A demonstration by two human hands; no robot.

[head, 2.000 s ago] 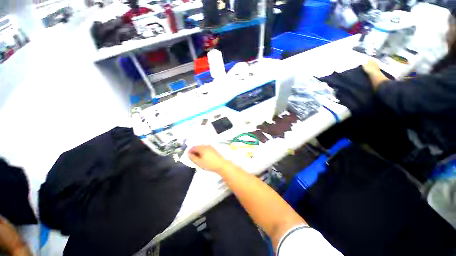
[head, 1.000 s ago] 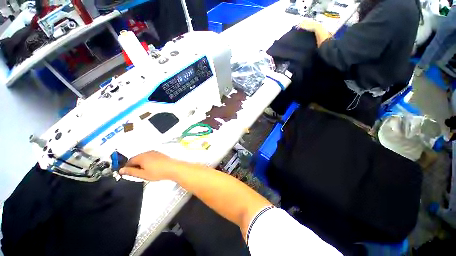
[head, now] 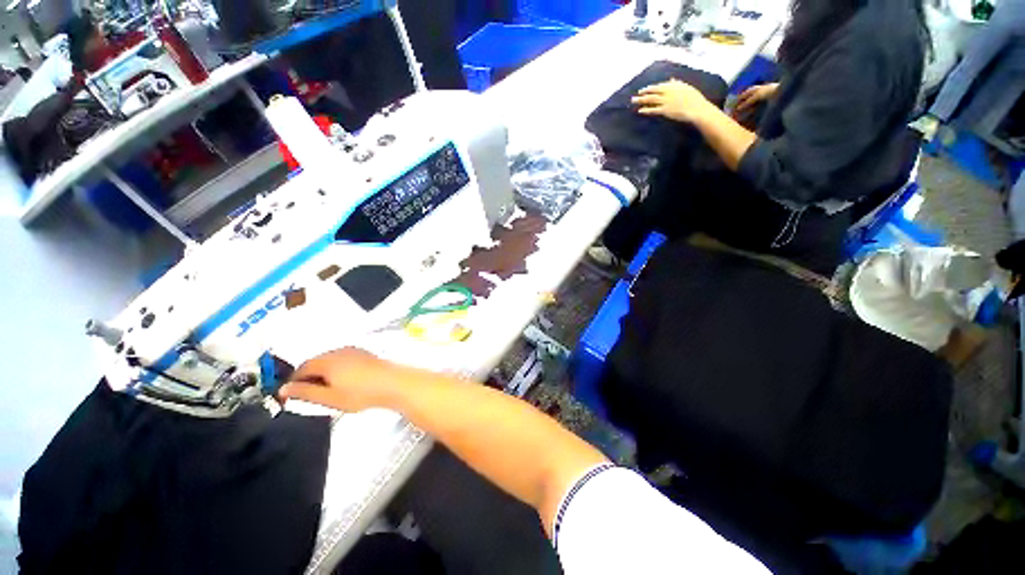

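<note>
A black cloth garment piece [head: 180, 483] lies at the lower left under the head of a white sewing machine [head: 270, 281] with a blue stripe and "JACK" lettering. My right hand [head: 337, 380] is beside the presser foot area [head: 242, 393], its fingertips pinched together at the cloth's upper right corner. A small white bit shows at the fingertips; what they hold is too small to tell. My left hand is not in view. Shears with green and yellow handles [head: 441, 303] lie on the table right of the needle area.
Brown jagged scraps [head: 506, 253] and a clear plastic bag [head: 551, 174] lie right of the machine. A black bundle [head: 776, 382] rests on a blue crate [head: 607, 320]. A white thread cone [head: 298, 124] stands behind. Another worker [head: 832, 124] sits at the upper right with black cloth.
The view swung right and closer to the machine, then held nearly still. My right hand stays by the presser foot. The other worker's hand has shifted on their cloth.
</note>
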